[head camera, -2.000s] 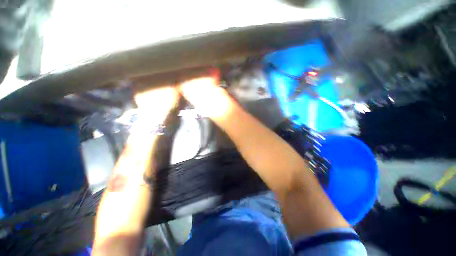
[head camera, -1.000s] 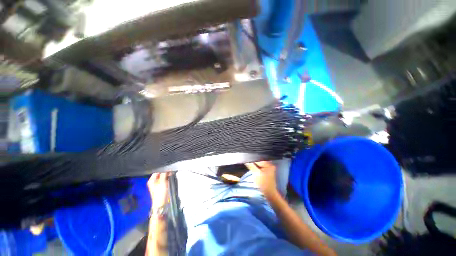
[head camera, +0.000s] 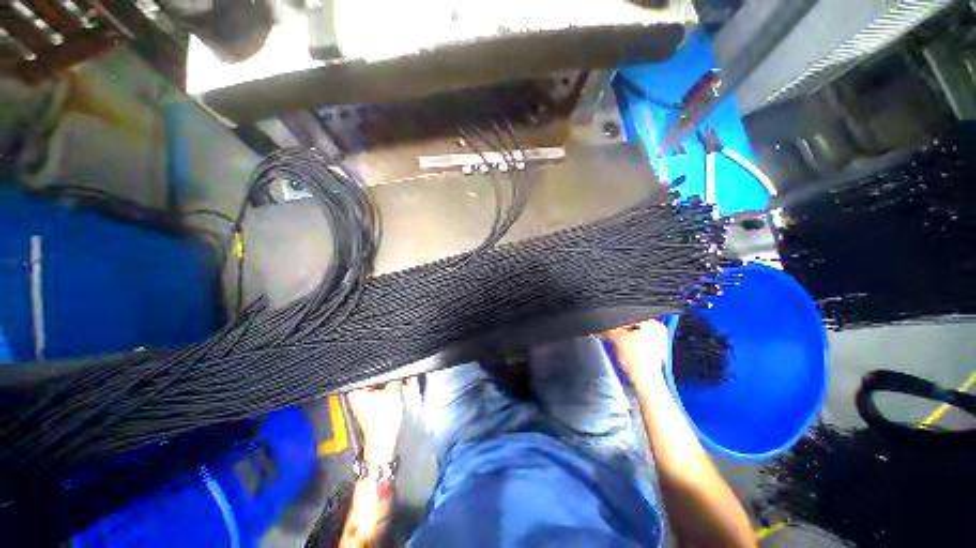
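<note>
A thick bundle of black cables (head camera: 428, 321) lies across the bench, its tips fanned out at the right end. A narrow silver bar (head camera: 490, 160) lies on the grey plate (head camera: 428, 219), with a few thin cables running through small blocks on its edge. Looped black cables (head camera: 348, 219) lie to its left. My left hand (head camera: 377, 412) is at the bench's front edge, below the bundle. My right hand (head camera: 639, 343) is at the same edge, further right. The fingers of both hands are partly hidden at the edge, so any hold is unclear.
The pale press edge (head camera: 450, 62) overhangs the plate's back. A blue bucket (head camera: 787, 359) with small black pieces stands at right, below the cable tips. White-handled nippers (head camera: 741, 163) lie on the blue surface. Blue boxes are at left; more black cables lie at right.
My hands have come back from under the press edge to the bench's front edge, uncovering the bar. Since the last earlier frame they remain at that edge while the view has shifted.
</note>
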